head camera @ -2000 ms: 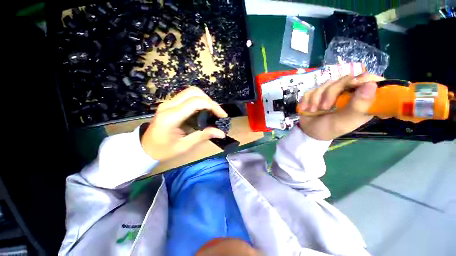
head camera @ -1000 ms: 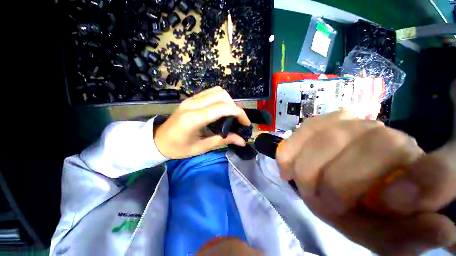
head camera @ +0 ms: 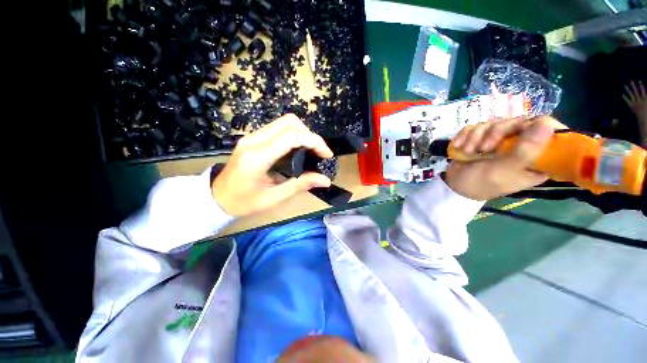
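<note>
My left hand (head camera: 266, 166) is closed around a black part, seen end-on as a dark round shape between thumb and fingers; how far it extends behind the hand is hidden. A flat black piece (head camera: 332, 194) shows just below the fingertips. My right hand (head camera: 496, 156) grips the orange electric screwdriver (head camera: 592, 162), which lies sideways with its dark nose pointing left. The nose is at the mechanism of the automatic screw feeder (head camera: 397, 147); whether it touches is not clear.
The parts tray (head camera: 238, 150) full of loose black parts is at the upper left. A cardboard sheet (head camera: 284, 210) lies below it. A labelled plastic bag (head camera: 433, 64), crumpled clear bag (head camera: 518, 81) and second dark tray (head camera: 507, 44) are behind the feeder. A person's hand (head camera: 635, 96) shows far right.
My right hand and the screwdriver have moved from close beside the left hand back over the feeder. My left hand has shifted slightly left, still holding the black part.
</note>
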